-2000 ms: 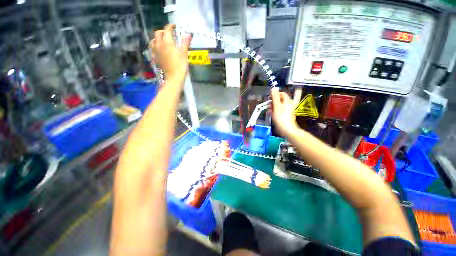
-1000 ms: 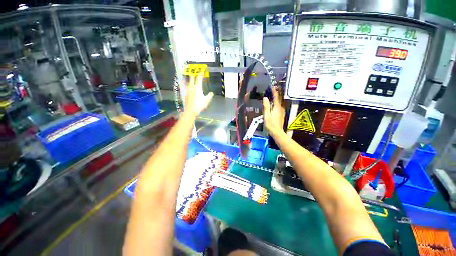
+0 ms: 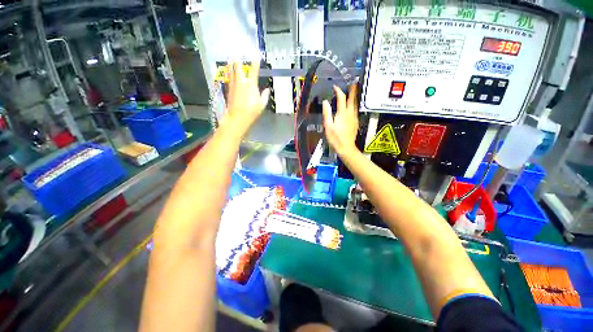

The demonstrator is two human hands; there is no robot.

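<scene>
My left hand (image 3: 244,98) is raised with fingers up and thumb apart, in front of a yellow label. My right hand (image 3: 342,122) is raised beside the machine, fingers apart. A silvery terminal strip (image 3: 302,52) arches above and between both hands; its right end passes behind my right fingertips, and whether they touch it is hidden. A thin dark disc with a red edge (image 3: 305,123), perhaps a reel, stands edge-on between the hands. The terminal machine (image 3: 374,211) is partly covered by my right forearm. A bundle of white leads with orange ends (image 3: 299,228) lies on the green mat.
White leads (image 3: 244,224) heap in a large blue bin (image 3: 244,293) left of the bench. A small blue bin (image 3: 322,184) stands behind. The control box (image 3: 455,61) shows 390. A red holder (image 3: 469,206) and orange leads (image 3: 549,285) are right. Blue bins stand on the left bench.
Both arms have come down and closer together since the first frame; the strip loop now sits narrower around the disc. Recently both hands and the whole view shifted slightly left.
</scene>
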